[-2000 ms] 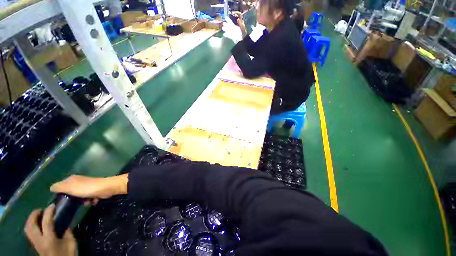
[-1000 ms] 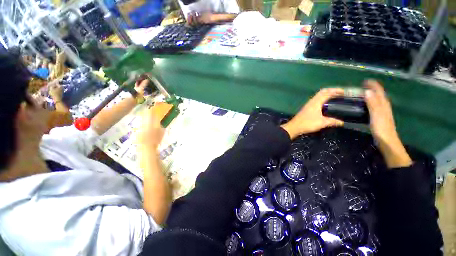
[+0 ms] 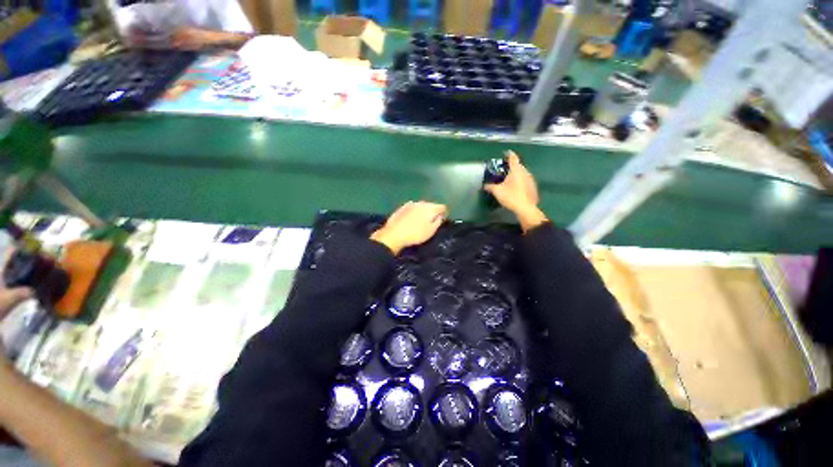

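Observation:
A black cylindrical unit (image 3: 496,171) is in my right hand (image 3: 518,189), over the green conveyor belt (image 3: 347,169) beyond the tray. The fingers wrap its right side. My left hand (image 3: 413,224) rests at the far edge of the black blister tray (image 3: 331,223), to the left of the unit. Its fingers are curled down and no thing shows in it. The tray lies under my forearms. Several round black units with pale lettering (image 3: 399,406) sit in its near and left pockets. The pockets towards the far right are dark and glinting.
At left is a newspaper-covered bench (image 3: 201,274) with an orange-brown block (image 3: 84,274) and a neighbour's arm (image 3: 64,420). Across the belt are stacked trays (image 3: 475,68) and another person's arm. A white metal post (image 3: 667,137) rises at right, beside a cardboard sheet (image 3: 731,319).
The view has turned from the left bench back to the tray and belt. The unit was between both hands; now only my right hand holds it, and my left hand has come away.

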